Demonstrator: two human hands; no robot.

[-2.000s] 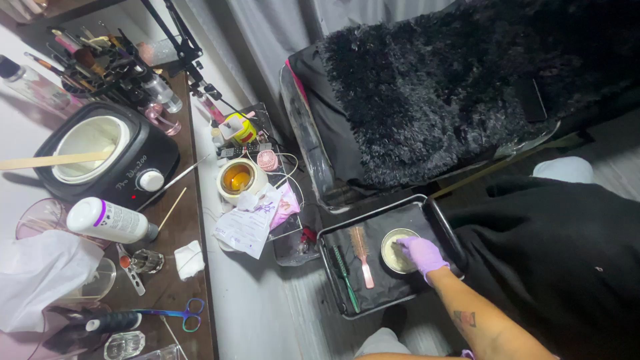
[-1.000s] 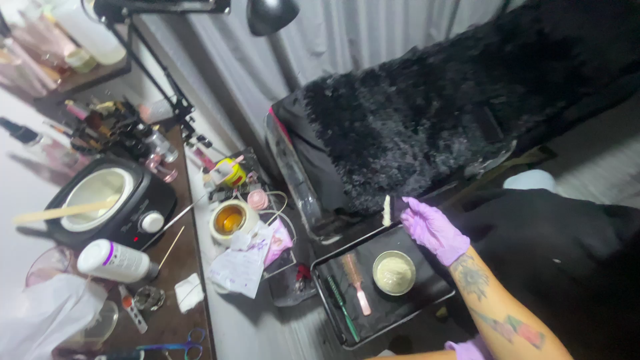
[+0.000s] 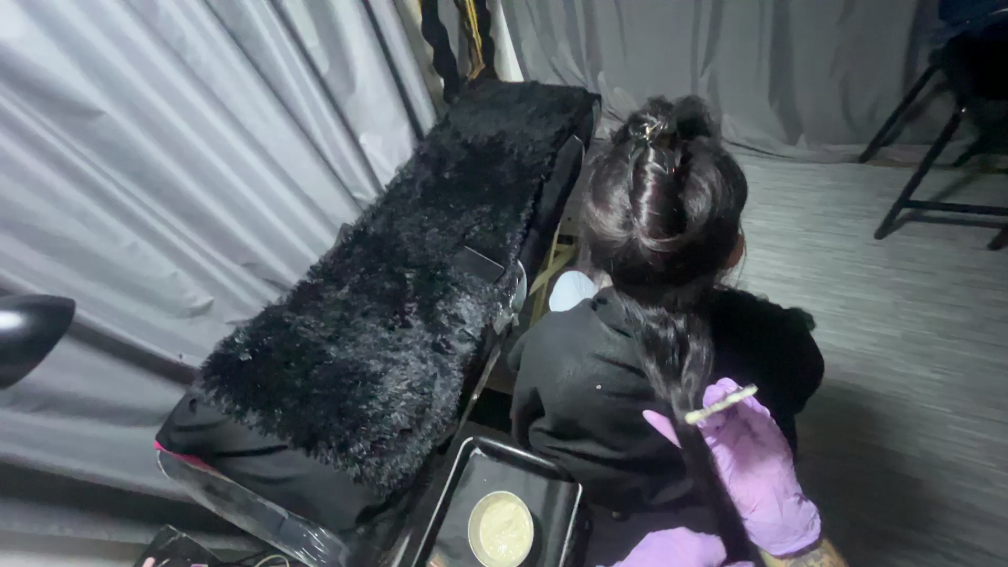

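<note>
A seated person with long dark hair (image 3: 669, 346) has their back to me, the upper part pinned up and a length hanging down. My right hand (image 3: 752, 468), in a purple glove, is at this length, holding an applicator (image 3: 720, 404) coated in pale cream; whether it is a brush or a spatula cannot be told. Lower down, at the bottom edge, my gloved left hand (image 3: 669, 549) is closed around the hair, partly cut off by the frame. A bowl of pale cream (image 3: 502, 529) sits in a black tray (image 3: 563, 482) to the left of my hands.
Left of the person stands a bed with a black furry cover (image 3: 378, 315), a dark flat object (image 3: 480, 264) on it. Grey curtains (image 3: 260, 118) hang behind. A black lamp head (image 3: 31, 335) is at the left edge, a dark chair (image 3: 929, 150) at the upper right.
My right hand has moved from the bowl and tray to the person's hair, with the applicator. The view has swung from the side table to the person's back.
</note>
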